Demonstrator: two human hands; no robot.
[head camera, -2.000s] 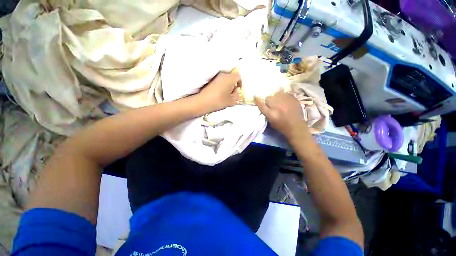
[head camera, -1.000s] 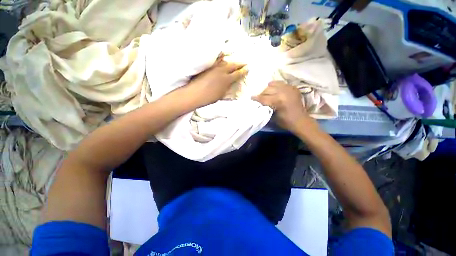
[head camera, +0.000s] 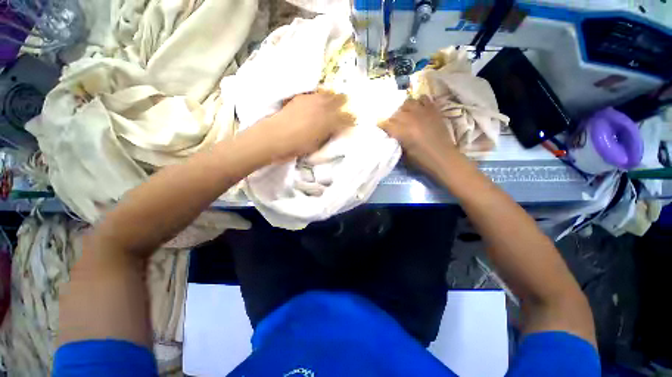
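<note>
A cream garment piece (head camera: 324, 188) lies bunched in front of the sewing machine's needle area (head camera: 390, 62), overexposed under the lamp. Part of the cloth bunches to the right of the needle. My left hand (head camera: 318, 118) holds the cloth left of the needle, its fingertips washed out by the glare. My right hand (head camera: 420, 125) grips the cloth with curled fingers just in front and to the right of the needle. The white sewing machine (head camera: 516, 44) with a blue stripe stands behind.
A beige garment pile (head camera: 162, 110) covers the left side. A black flat rectangle (head camera: 525, 96), a red item (head camera: 554, 149) and a purple roll (head camera: 615, 138) lie at the right. A ruler strip (head camera: 530, 174) runs along the front edge.
The view has shifted, showing more at the left. My right hand has moved closer to the needle. The cloth right of the needle is bunched differently.
</note>
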